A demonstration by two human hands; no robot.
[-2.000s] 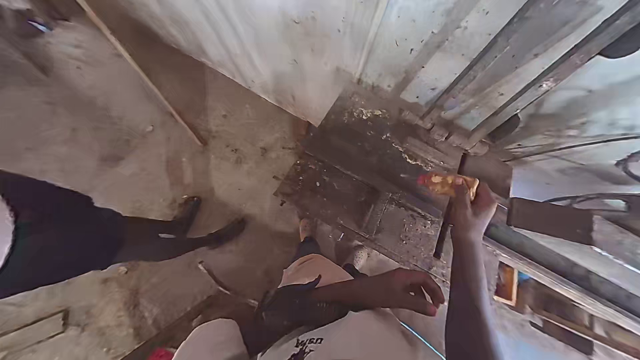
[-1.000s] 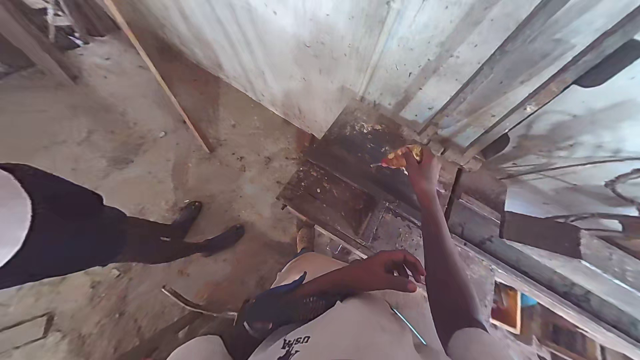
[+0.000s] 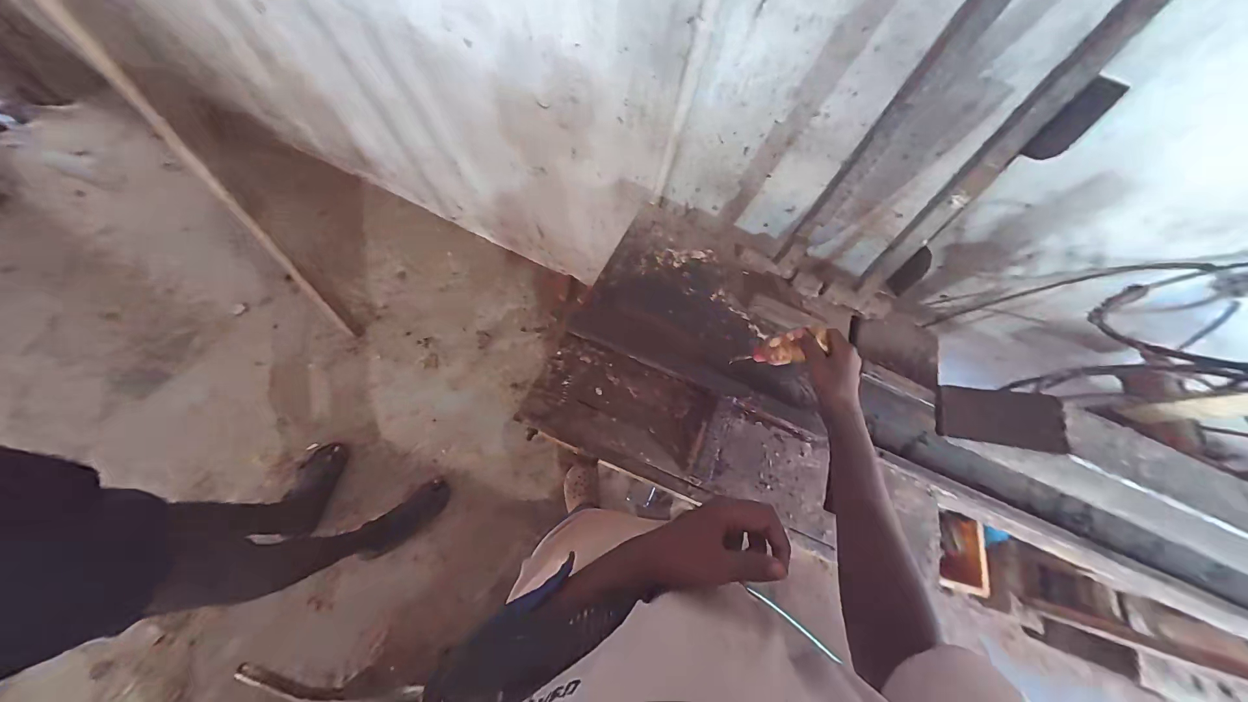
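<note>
In the head view my right hand (image 3: 831,370) reaches over a worn wooden workbench (image 3: 643,292), its fingers closed around a small yellow and red item (image 3: 780,349) that I cannot name for certain. A thin tip sticks out of the item to the left, above the dark bench top. My left hand (image 3: 726,542) is near my body, its fingers curled loosely with a gap at the thumb, and nothing shows in it. Just below it, a thin pale blue cord (image 3: 795,624) lies across my shirt.
A pale wall (image 3: 546,127) rises behind the bench. Cables (image 3: 1160,336) hang at the right, near wooden blocks (image 3: 1002,417) along a long beam. Another person (image 3: 88,556) stands at the left on the dirty floor. A long wooden stick (image 3: 214,185) slants at upper left.
Two seconds ago my right hand held the yellow and red item near the bench's right part; it then moved left over the dark top. My left hand stays near my body.
</note>
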